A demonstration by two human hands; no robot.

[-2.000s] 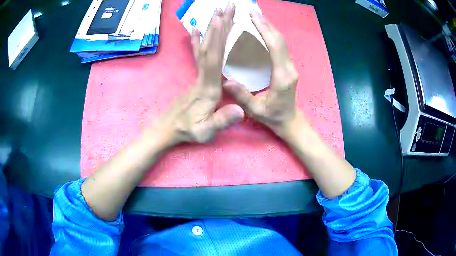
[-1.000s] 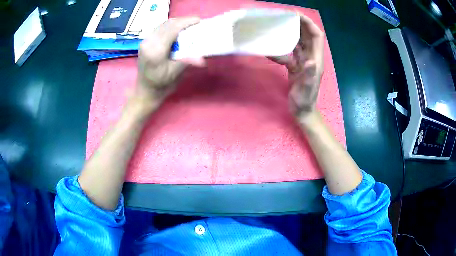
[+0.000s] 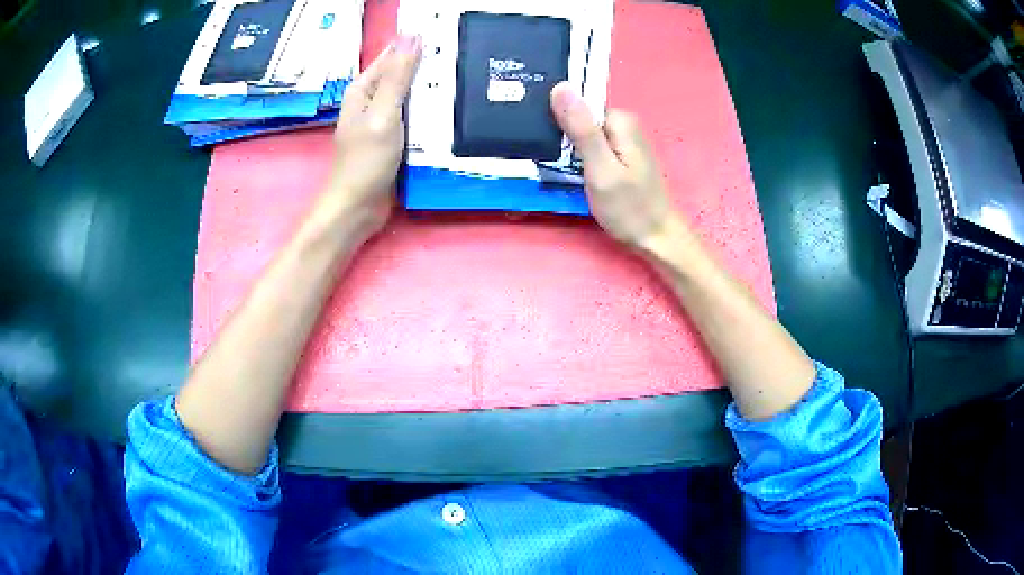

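A white and blue printed carton [image 3: 511,84] with a dark device picture is between my hands at the top middle of the pink-red mat [image 3: 483,303]. Its blue edge faces me. My left hand [image 3: 376,135] presses along its left side. My right hand [image 3: 618,169] holds its right side, with the thumb on the printed face. The carton's far edge is cut off by the picture's top. A stack of flat cartons [image 3: 264,51] lies at the mat's upper left corner.
A white box [image 3: 58,101] lies at far left. A bench scale [image 3: 949,202] stands at right with a cable and white tag [image 3: 893,210] beside it. A blue and white box [image 3: 870,17] is behind the scale. Blue cloth shows at lower left.
The open, blurred carton between my hands now shows its printed face with the dark picture up. Both hands have moved inward from a second ago and grip its sides.
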